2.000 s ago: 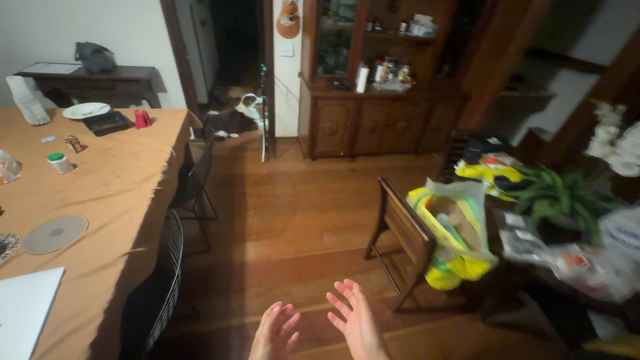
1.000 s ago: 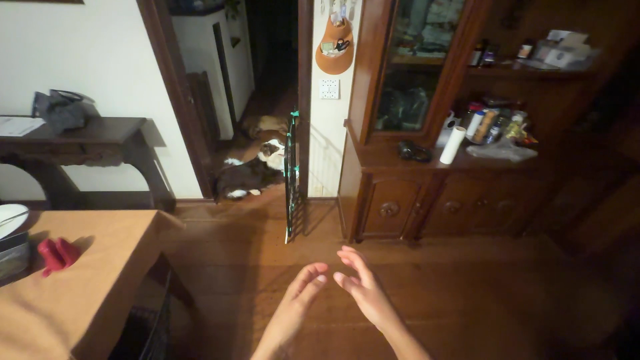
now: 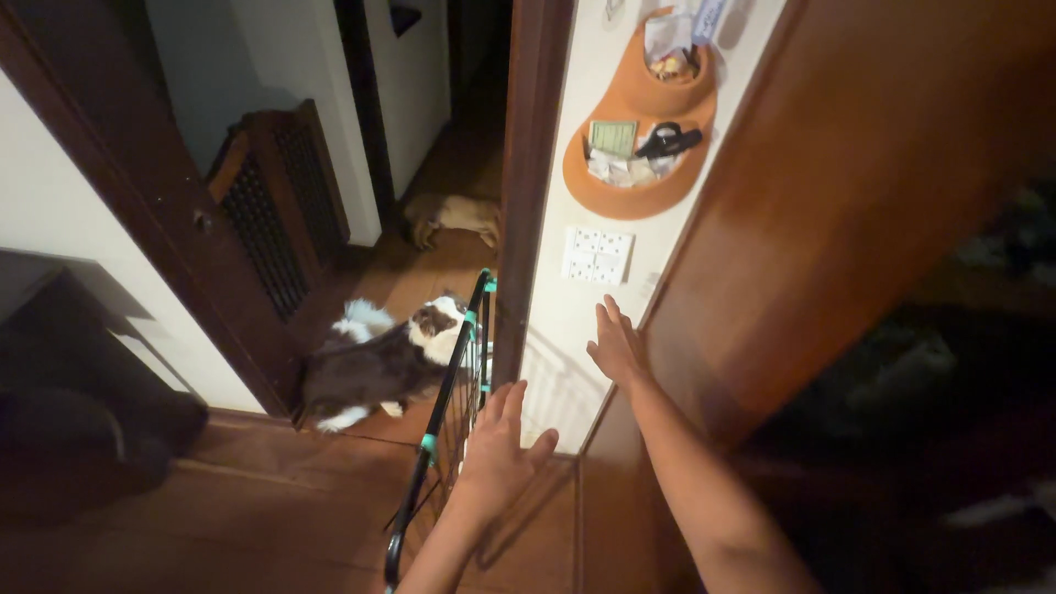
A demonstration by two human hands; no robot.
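My left hand (image 3: 499, 450) reaches forward at lower centre with fingers apart and nothing in it, in front of or close beside a folded black metal rack with teal joints (image 3: 429, 445); whether they touch cannot be told. My right hand (image 3: 617, 342) is farther up and to the right, fingers extended and empty, just below a white switch plate (image 3: 597, 256) on the wall. Above the plate hangs an orange wall organizer (image 3: 639, 194) with papers and a black object in its lower pocket.
A dark brown and white dog (image 3: 371, 371) lies in the doorway behind the rack, and a tan dog (image 3: 458, 216) lies farther back. A wooden lattice gate (image 3: 276, 206) stands at the doorway's left. Dark furniture (image 3: 74, 396) is at left, a wooden cabinet (image 3: 825, 206) at right.
The view has moved much closer to the doorway and rack. My hands, close together before, are now farther apart, the right one raised beneath the switch plate.
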